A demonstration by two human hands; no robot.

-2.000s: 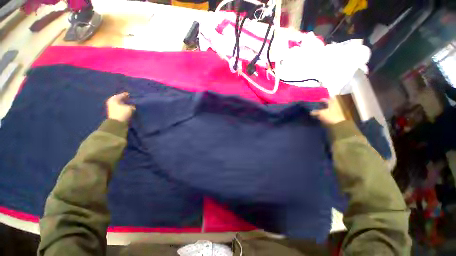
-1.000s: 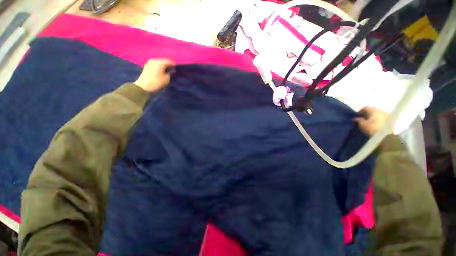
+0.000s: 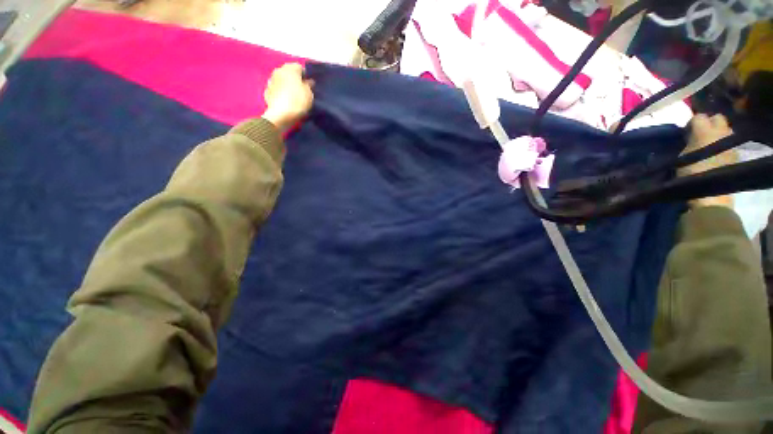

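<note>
A large navy fabric piece [image 3: 407, 229] lies over bright pink fabric [image 3: 186, 63], with creases across its middle. Pink shows along the far left edge, in a patch at the bottom centre and at the lower right. My left hand [image 3: 289, 93] is closed on the navy fabric's far edge, near the middle. My right hand [image 3: 710, 153] holds the same edge at the far right and is partly hidden behind a black cable. The edge is stretched between both hands.
Black cables [image 3: 644, 191] and a pale hose [image 3: 585, 292] with a light pink knotted scrap [image 3: 525, 161] hang in front of the fabric at the right. A dark-handled tool [image 3: 386, 30] stands at the far edge. White-and-pink cloth [image 3: 542, 63] is heaped behind.
Both hands have moved away from me, still holding the navy edge, and my right hand also went further right. The fabric is spread wider. The cables and hose now hang closer in view.
</note>
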